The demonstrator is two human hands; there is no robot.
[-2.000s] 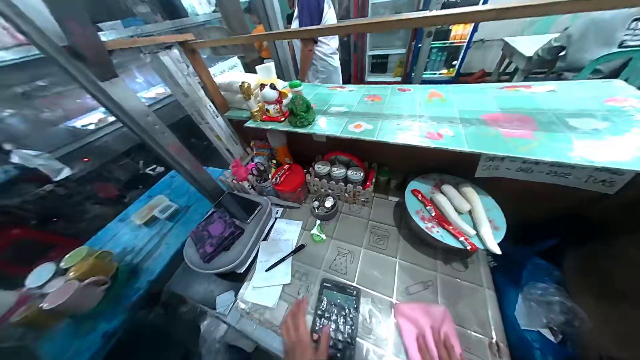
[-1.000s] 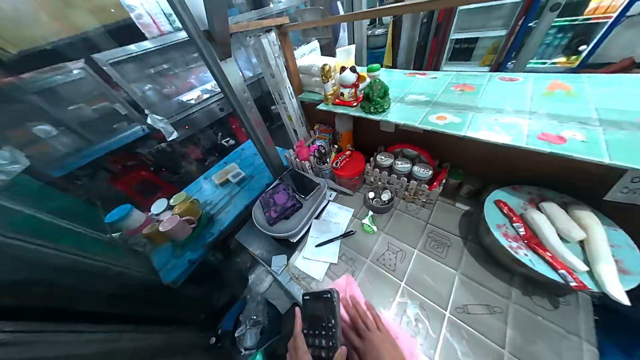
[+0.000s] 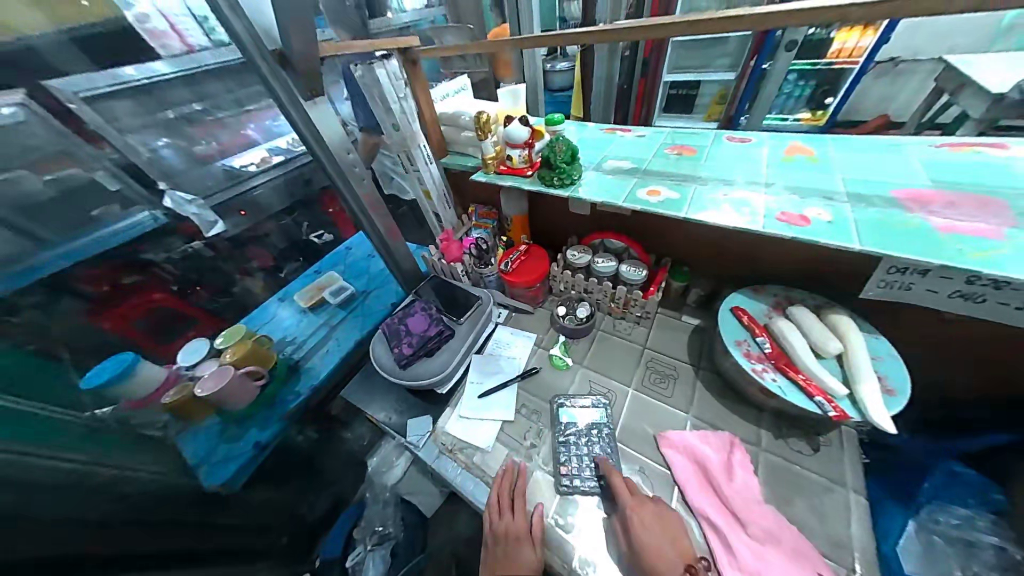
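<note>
A calculator in clear plastic wrap (image 3: 582,444) lies flat on the tile-patterned counter (image 3: 664,352). My right hand (image 3: 650,520), with a beaded bracelet at its wrist, touches the calculator's lower keys with its index finger. Flat at the counter's near edge, left of the calculator, rests my left hand (image 3: 512,520), palm down and empty. A crumpled pink cloth (image 3: 732,500) is spread to the right of my right hand. White paper slips (image 3: 490,388) with handwriting lie beyond my left hand, a black pen (image 3: 509,382) across them. A small green-and-white item (image 3: 560,354) sits behind the calculator.
A grey case (image 3: 424,364) carries a purple pouch (image 3: 416,332) and a phone (image 3: 448,298). Behind stand a red-lidded jar (image 3: 525,276) and lidded tins (image 3: 605,266). At right, a plate (image 3: 736,328) holds white radishes (image 3: 860,368) and a red packet (image 3: 788,364). Mugs (image 3: 232,384) stand on a blue table.
The calculator, held by my left hand one second ago, now lies on the counter. My right hand has moved from the pink cloth to the calculator's keys. The view has shifted.
</note>
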